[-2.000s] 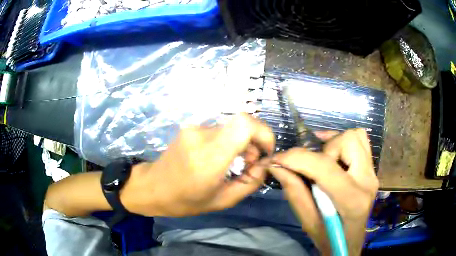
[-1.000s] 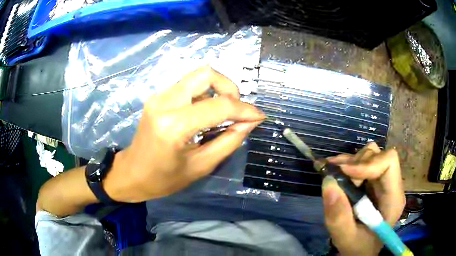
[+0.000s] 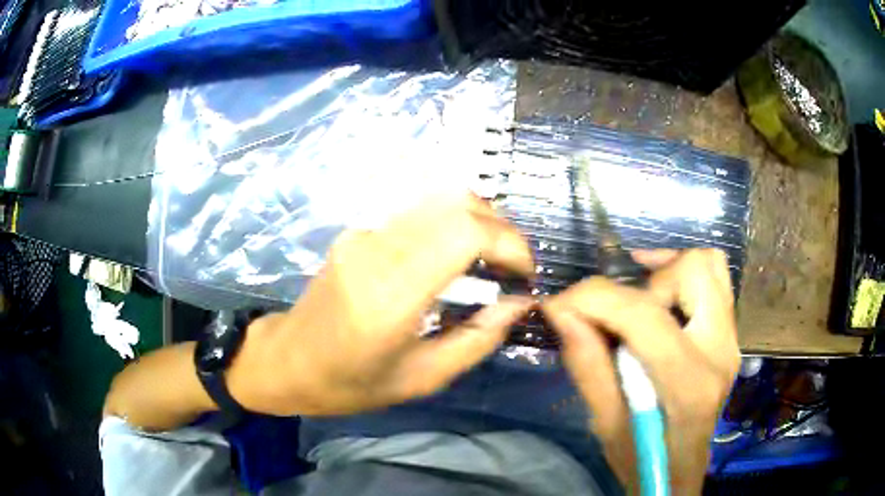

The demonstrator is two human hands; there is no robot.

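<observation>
My left hand (image 3: pixel 417 300) is closed around a small bunch of white components (image 3: pixel 471 291); a black band is on its wrist. My right hand (image 3: pixel 650 339) holds the soldering iron (image 3: pixel 642 417), teal handle downward, with its blurred tip pointing up over the strips. The fingertips of both hands meet at the left ends of the strips; what lies between them is too small and blurred to tell. The black PCB strips (image 3: pixel 670 189) lie side by side, glossy, with glare. A few small leads or parts show at their upper left ends.
The clear plastic bag (image 3: pixel 252 194) lies left of the strips on the dark bench, a fine wire (image 3: pixel 107 181) across it. A blue parts tray (image 3: pixel 262 41), a black box (image 3: pixel 611 34) and a yellowish can (image 3: pixel 794 97) stand behind. The brown board (image 3: pixel 796 262) is beneath the strips.
Since one second ago, the right hand has moved left and up to meet the left fingertips, and the iron has swung more upright. White pieces in the left hand now show more clearly.
</observation>
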